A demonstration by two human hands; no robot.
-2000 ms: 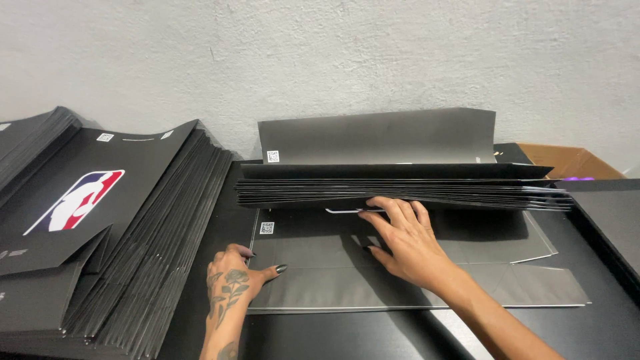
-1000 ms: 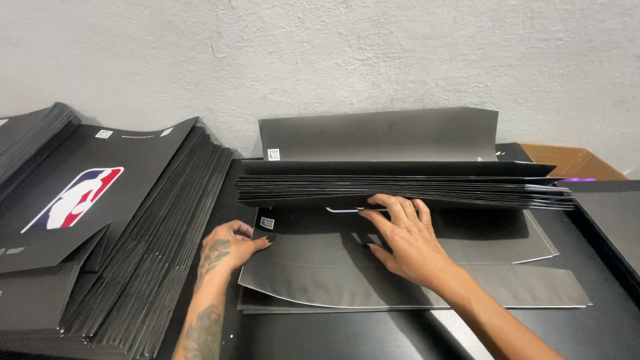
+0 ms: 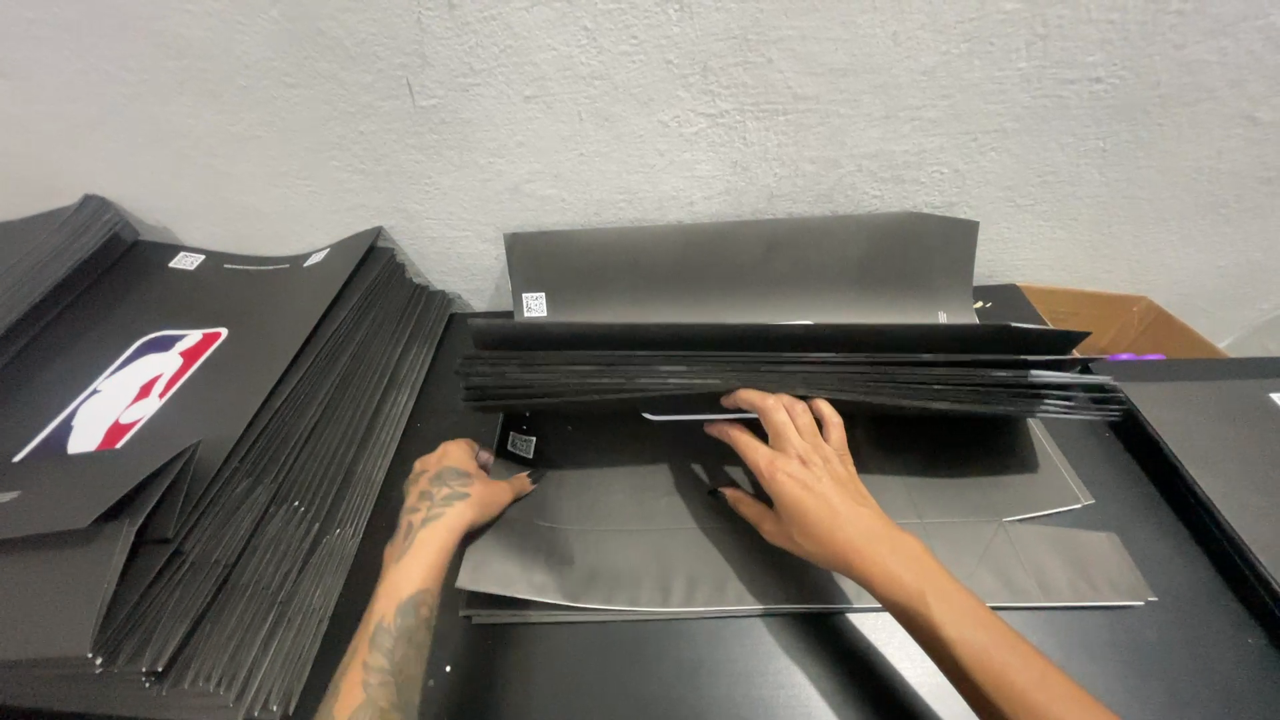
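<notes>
Black printed paper sheets (image 3: 620,565) with creased flaps lie flat on the black table. My left hand (image 3: 455,490) pinches the left edge of the top one, thumb above, other fingers partly hidden at the edge; its front left corner lifts slightly. My right hand (image 3: 800,470) is at the middle, its fingertips at the front edge of a raised stack of folded black paper pieces (image 3: 620,378); its thumb is apart, over the sheet. Whether those fingers grip the stack cannot be seen. Behind stands another black sheet (image 3: 740,265) against the wall.
On the left stand thick stacks of black folded paper bags (image 3: 280,440), the top one with a red, white and blue logo. A cardboard box (image 3: 1120,310) with something purple is at the back right. Another black panel (image 3: 1200,430) lies at the right edge.
Between two and one seconds ago my left hand moved back slightly along the sheet's left edge, and the sheet's front left corner shifted outward and curved up. My right hand has stayed at the stack.
</notes>
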